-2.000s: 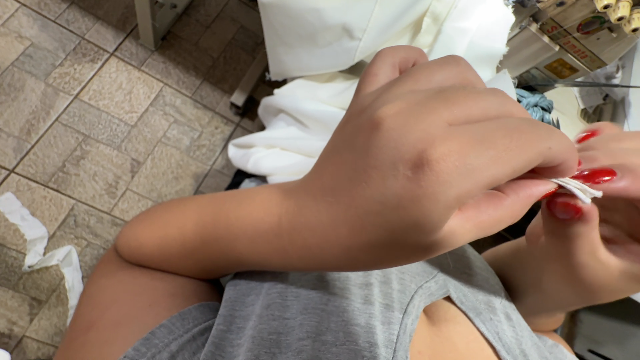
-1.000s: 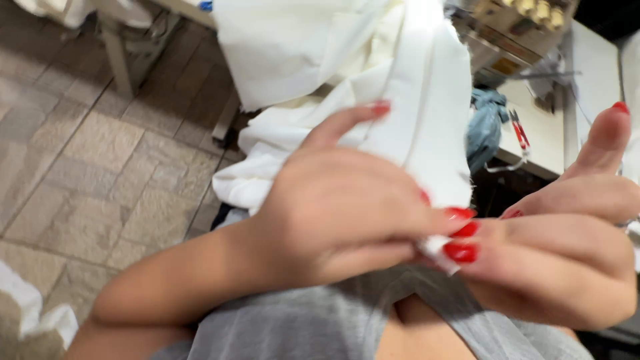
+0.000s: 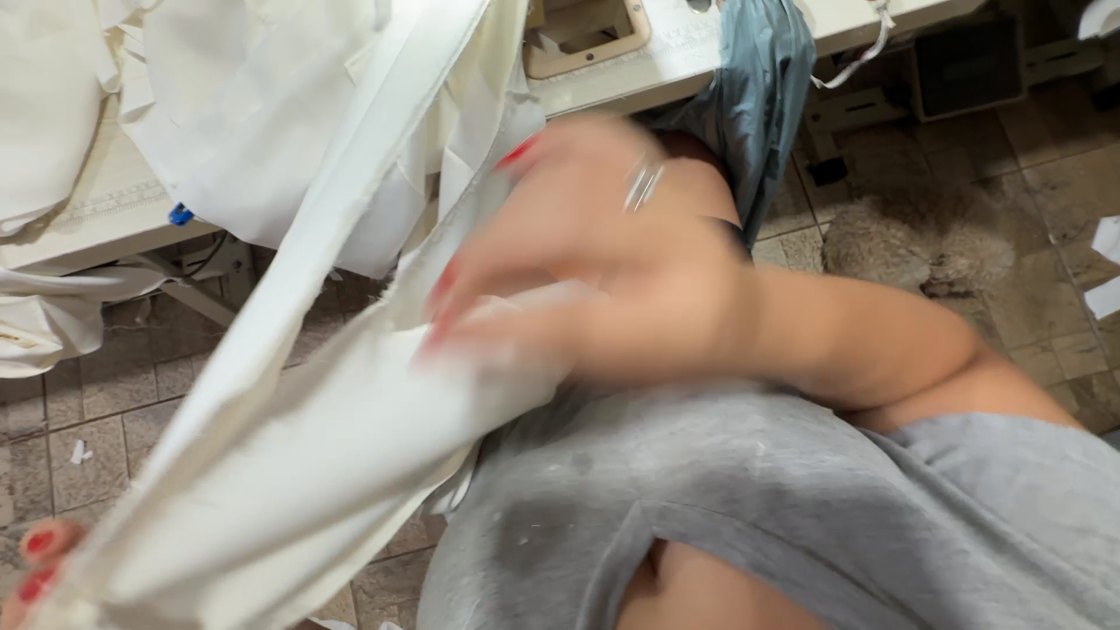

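Note:
A long white fabric piece [image 3: 289, 481] stretches from the table down to the lower left, with a narrow folded edge [image 3: 306, 236] along it. At its lower left end my left hand [image 3: 44, 569], mostly cut off by the frame, pinches the cloth. My right hand [image 3: 586, 262], blurred, is over the cloth's right side with bent fingers. Some white material shows between its thumb and fingers, but whether they grip it is unclear. Clear, shiny marks show on the back of this hand.
More white fabric [image 3: 262, 114] lies over the table edge [image 3: 621, 87]. A blue-grey plastic bag [image 3: 766, 105] hangs beside my right arm. A furry brown thing [image 3: 910, 236] and white scraps [image 3: 80, 452] are on the tiled floor.
My hands were close together, pinching a small white bundle; now they are far apart at the large white fabric. The view has swung strongly toward the table and cloth.

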